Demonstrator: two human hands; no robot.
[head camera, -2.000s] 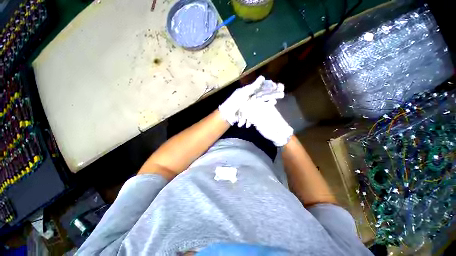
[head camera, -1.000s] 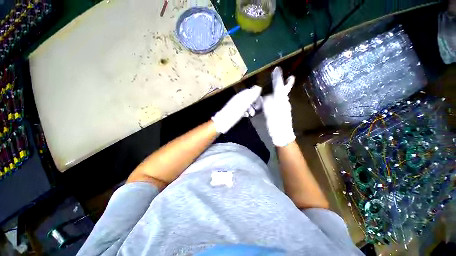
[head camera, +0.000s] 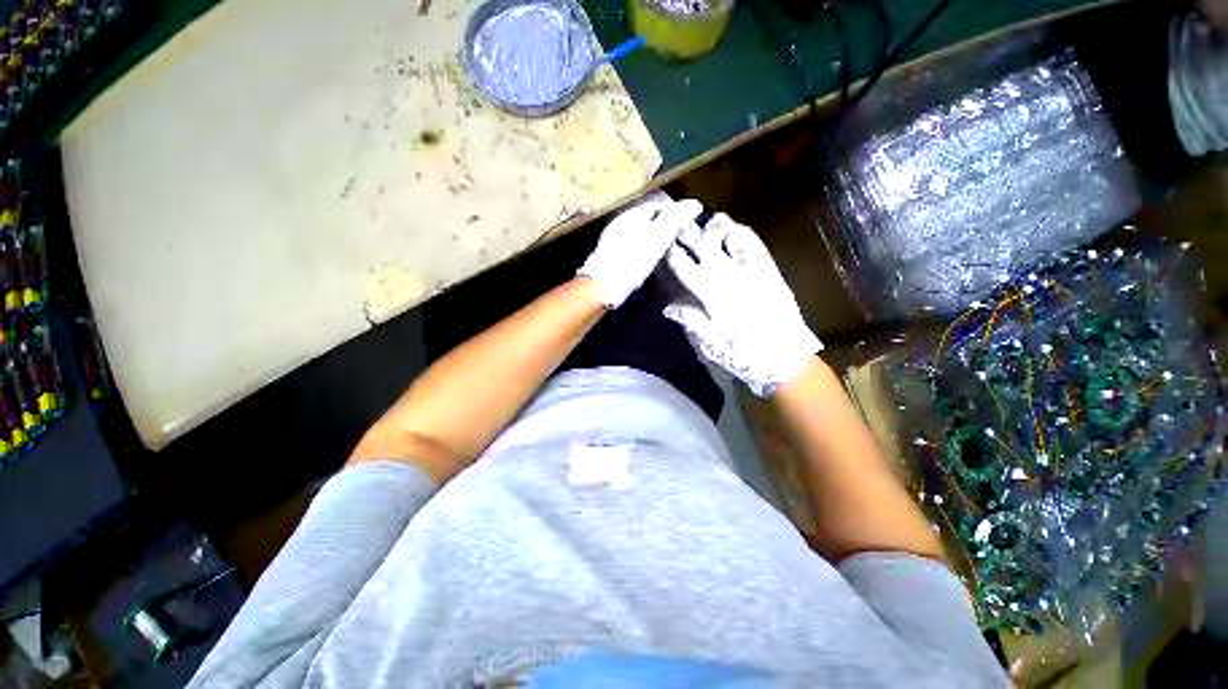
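Note:
My left hand (head camera: 633, 252) and my right hand (head camera: 743, 299) both wear white gloves. They are close together over my lap, just off the front edge of the bench, with the fingertips meeting or nearly meeting. No held object shows; whether something small is between the fingers cannot be told. The paste dish (head camera: 531, 57), round with blue-grey smeared paste, sits on the stained cream board (head camera: 256, 222) near its far right edge. A bright blue stick end (head camera: 625, 50) points out of the dish to the right.
A yellowish pot (head camera: 681, 24) stands right of the dish on the green bench top (head camera: 754, 84). Black trays (head camera: 61, 478) with rows of boards are at left. Bubble-wrap packs (head camera: 979, 182) and wired circuit boards (head camera: 1064, 431) lie at right. A silvery spool (head camera: 151, 629) is lower left.
My hands were clasped over each other, then moved apart with my right fingers spread upward. Now the fingertips are back together and my right hand is bent toward my left. The view has shifted slightly.

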